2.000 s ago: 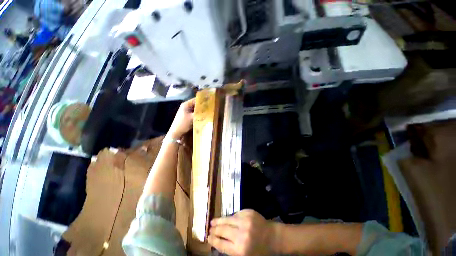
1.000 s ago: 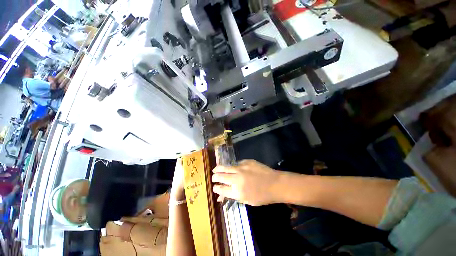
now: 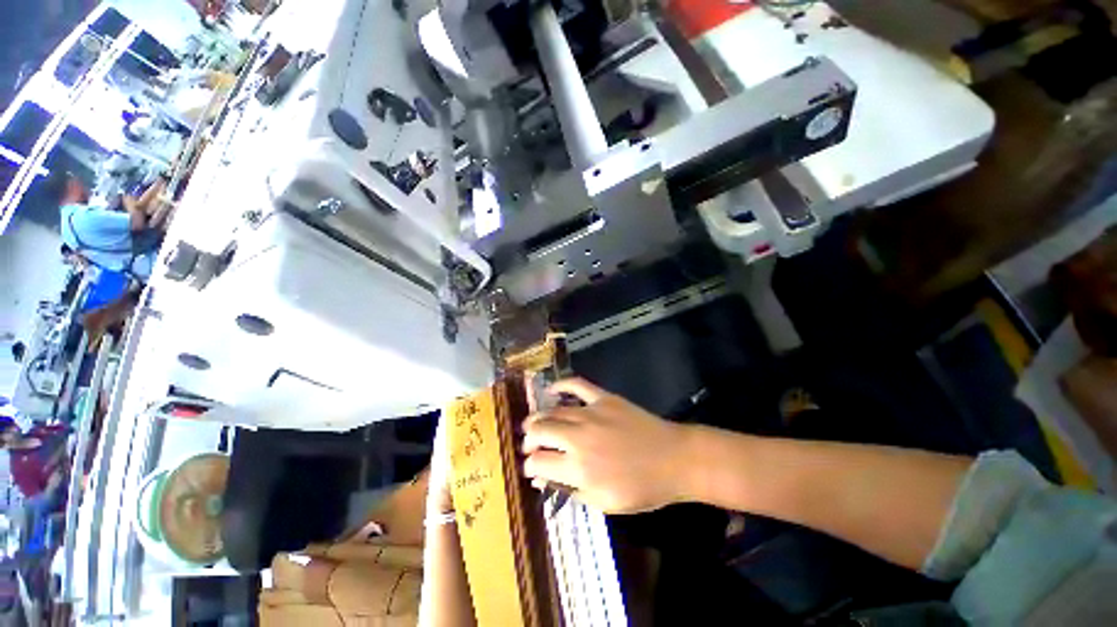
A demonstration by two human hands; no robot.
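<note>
A long yellow guide plate (image 3: 480,490) with dark handwriting lies along the machine arm (image 3: 586,557), its far end below the sewing head (image 3: 355,319). A thin brown fabric edge (image 3: 524,514) runs between plate and arm. My right hand (image 3: 600,447) rests on the arm's far part, fingertips at the fabric edge; something small and dark shows under the fingers, unclear. My left hand is hidden behind the yellow plate; only the left wrist and forearm show. Brown garment panels (image 3: 349,585) hang at the lower left.
A grey metal carriage (image 3: 637,208) is right of the sewing head, over a white machine base (image 3: 882,135). A round fan with green rim (image 3: 190,505) is at left. A person in blue (image 3: 104,233) is at the far left. Brown pieces and a yellow strip are at far right.
Over two seconds the view has moved closer to the sewing head, and my right hand has gone from the arm's near end to its far part. In the last second it has barely moved.
</note>
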